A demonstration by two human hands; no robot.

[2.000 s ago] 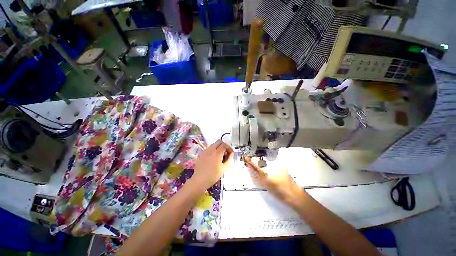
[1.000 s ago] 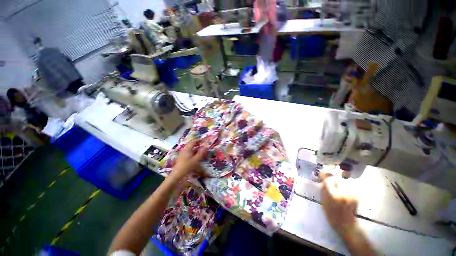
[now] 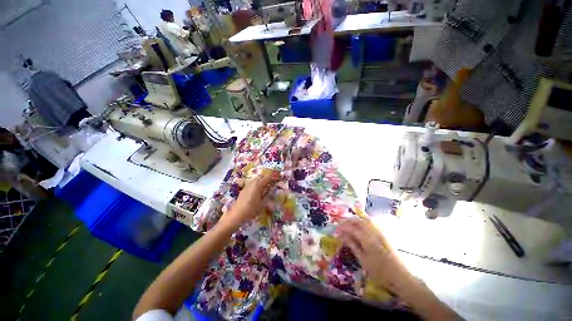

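Note:
The floral garment piece (image 3: pixel 307 194) lies in folds on the white table, left of the newer sewing machine (image 3: pixel 445 166). Part of it hangs over the front edge of the table. My left hand (image 3: pixel 257 194) rests on the upper left part of the cloth, fingers bent; whether it pinches the cloth is unclear. My right hand (image 3: pixel 365 246) is on the lower right part of the cloth, fingers slightly spread; its grip is also unclear. No cloth shows under the needle area of the machine.
Thread snips (image 3: pixel 507 236) lie right of the machine's needle area. The older machine (image 3: pixel 166 135) stands at left, with a small control box (image 3: pixel 187 205) at the table edge. Blue crates (image 3: pixel 113 210) are below left. A blue bin (image 3: pixel 313 100) stands behind the table. People sit further back.
My right hand has left the needle area and moved left onto the cloth. My left hand, earlier at the needle, is on the cloth. The view has turned left, and the cloth has shifted and spread slightly.

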